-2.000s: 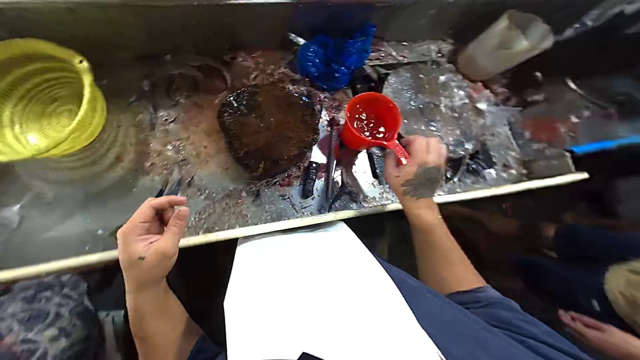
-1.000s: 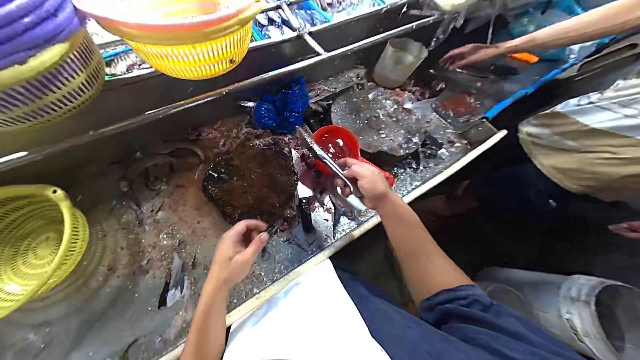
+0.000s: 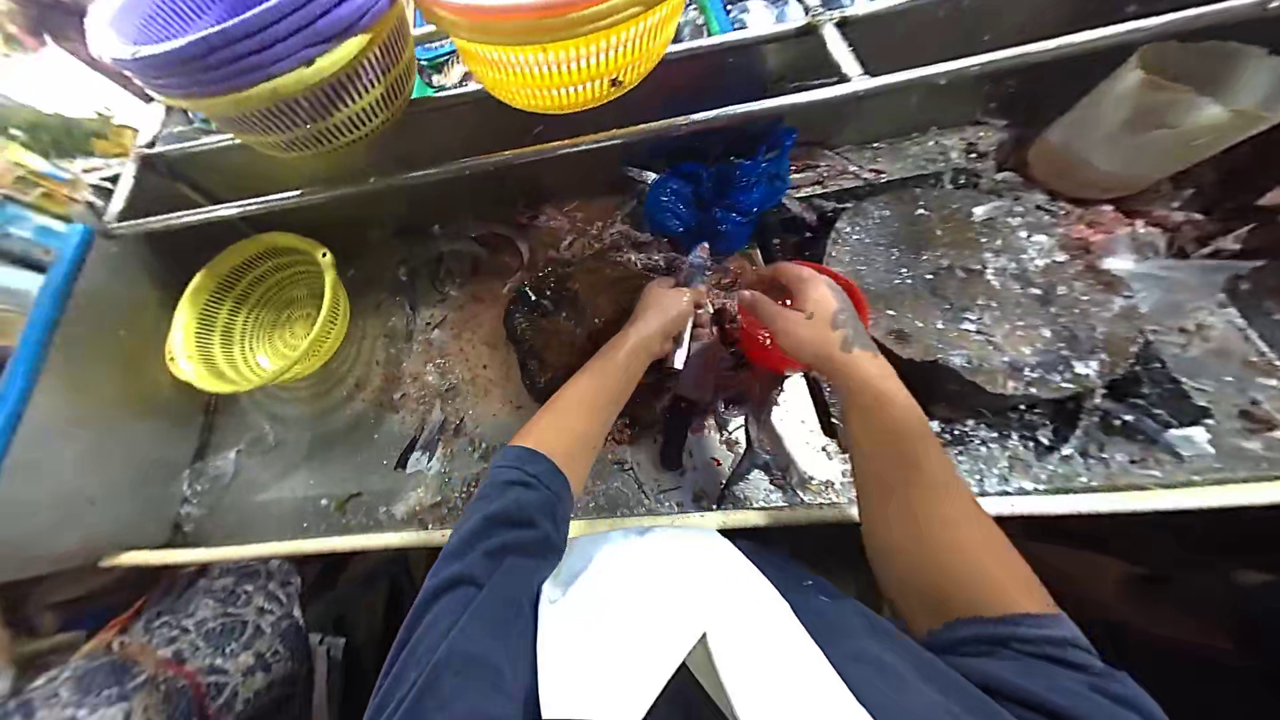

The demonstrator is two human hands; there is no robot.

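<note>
My left hand (image 3: 668,315) is closed around a thin, pale, long object (image 3: 684,345), seemingly a blade or tool, at the right edge of a round dark chopping block (image 3: 570,320). Beside it, my right hand (image 3: 805,315) hangs over a red plastic dipper (image 3: 858,292), its fingers curled near dark red wet scraps; whether they hold anything is hidden. A crumpled blue plastic bag (image 3: 715,195) lies just beyond both hands. Below them, a dark handle (image 3: 677,432) and fish pieces rest on the metal trough.
A yellow plastic basket (image 3: 258,312) stands at the left in shallow water. Stacked purple baskets (image 3: 250,50) and yellow baskets (image 3: 560,60) overhang the back edge. A second, scale-covered board (image 3: 990,280) and a translucent plastic container (image 3: 1150,120) are at the right. A pale rim (image 3: 1130,500) runs along the front.
The metal tool seen in my right hand one second ago is no longer plainly there. My left hand has moved from the block's near edge to beside my right hand. The view has shifted.
</note>
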